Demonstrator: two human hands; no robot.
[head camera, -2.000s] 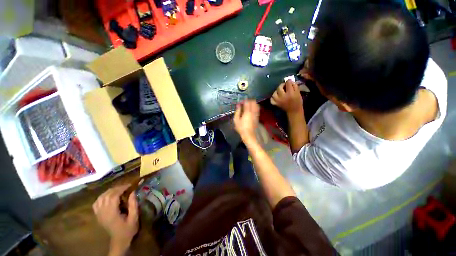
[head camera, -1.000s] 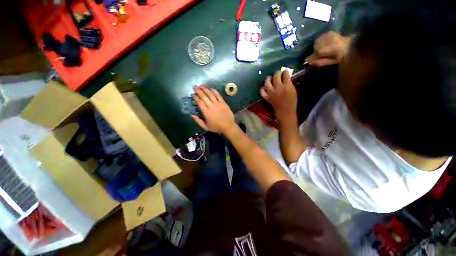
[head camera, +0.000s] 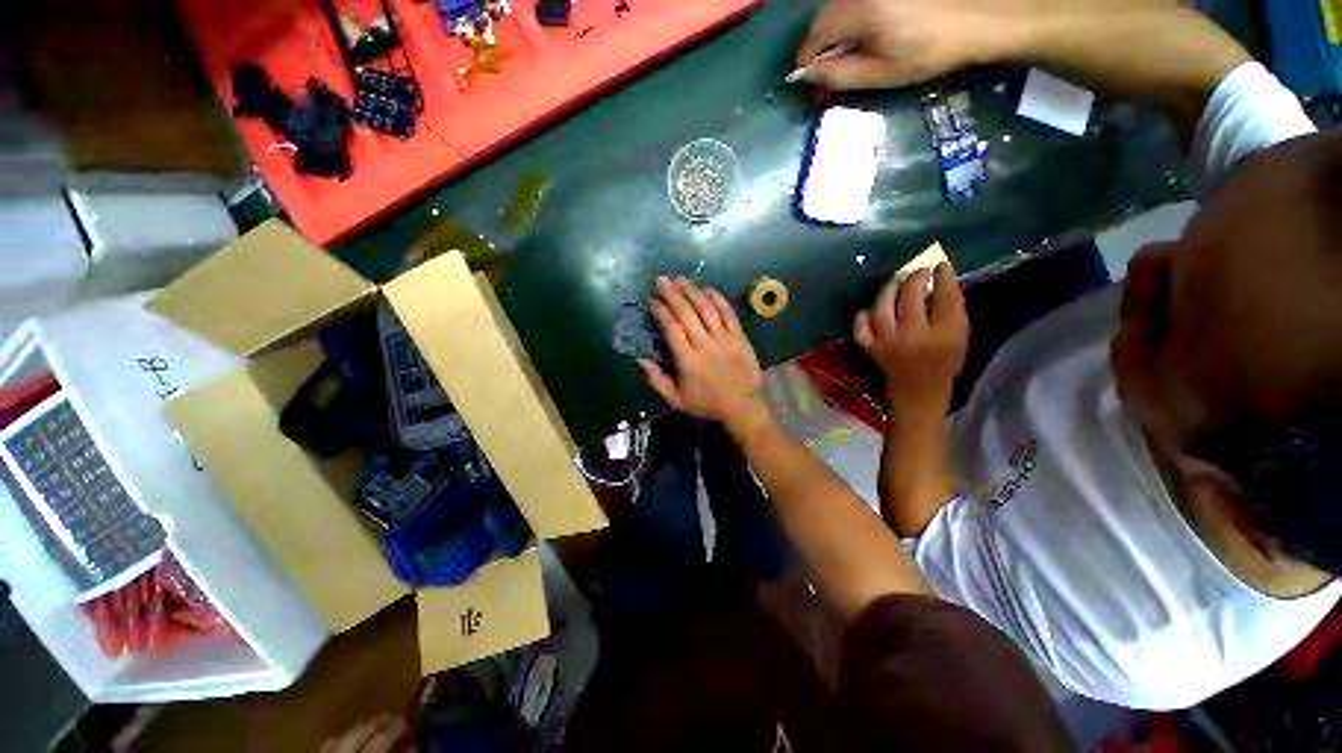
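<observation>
My right hand (head camera: 707, 350) lies palm down on the green bench. Its fingers touch or partly cover a small flat dark grey piece (head camera: 634, 331), perhaps a housing or keypad frame. I cannot tell if the fingers grip it. A yellowish ring (head camera: 767, 297), perhaps a tape roll, lies just right of the hand. My left hand (head camera: 371, 734) is dim and cut off by the bottom edge, so its state is unclear.
Left of my hand is an open carton (head camera: 508, 397) with dark and blue items, then a white foam box (head camera: 280, 589). A red tray (head camera: 486, 118), screw dish (head camera: 704, 180) and white card or phone (head camera: 842, 165) are beyond. A coworker (head camera: 1119, 486) sits at right.
My right hand has come down onto the grey piece and stays there. The coworker's far hand has reached forward over the bench beside the white item. The view has shifted.
</observation>
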